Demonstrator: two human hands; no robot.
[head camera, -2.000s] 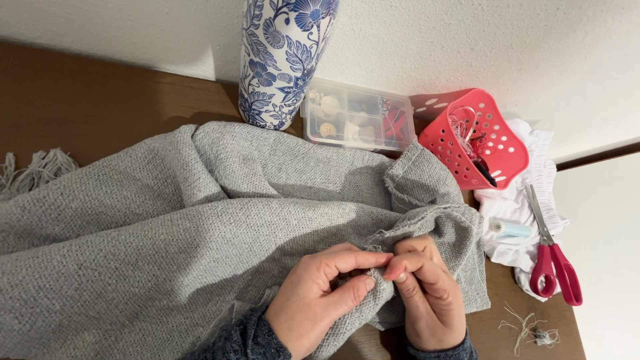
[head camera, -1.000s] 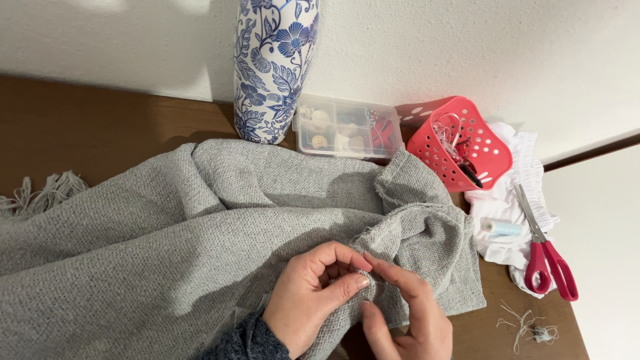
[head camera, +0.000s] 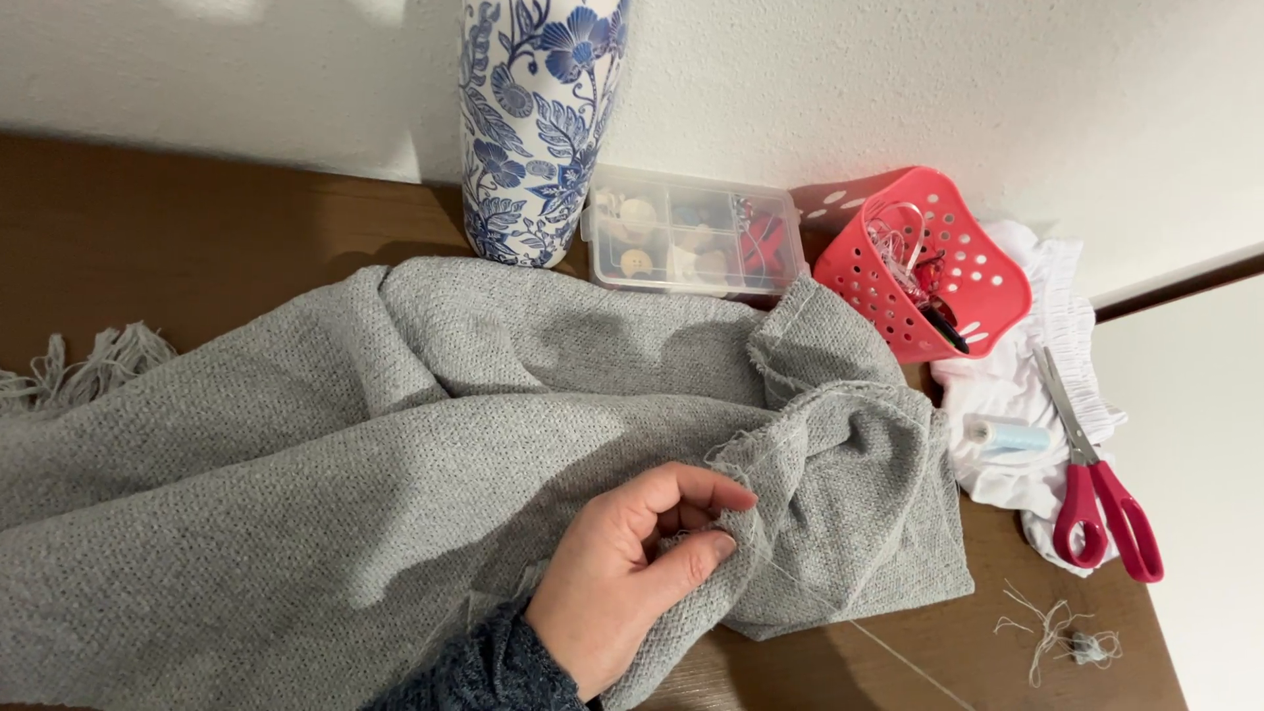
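Observation:
A grey woven cloth (head camera: 513, 464) with a frayed edge lies in folds across the wooden surface. My left hand (head camera: 652, 563) pinches that edge between thumb and fingers, right of the centre of the view. From near my fingertips a pale thread (head camera: 904, 660) runs taut over the cloth to the bottom edge of the view. My right hand is out of view. A needle cannot be made out.
A blue-and-white floral vase (head camera: 543, 128), a clear compartment box (head camera: 691, 237) of buttons and a red perforated basket (head camera: 869, 286) stand by the wall. Scissors (head camera: 1091, 474) and a light blue thread spool (head camera: 1012, 435) lie on white fabric (head camera: 987, 380). Thread scraps (head camera: 1052, 632) lie at right.
My right hand, beside my left at the cloth edge in both earlier frames, has left the view. The taut thread now shows. My left hand still pinches the cloth.

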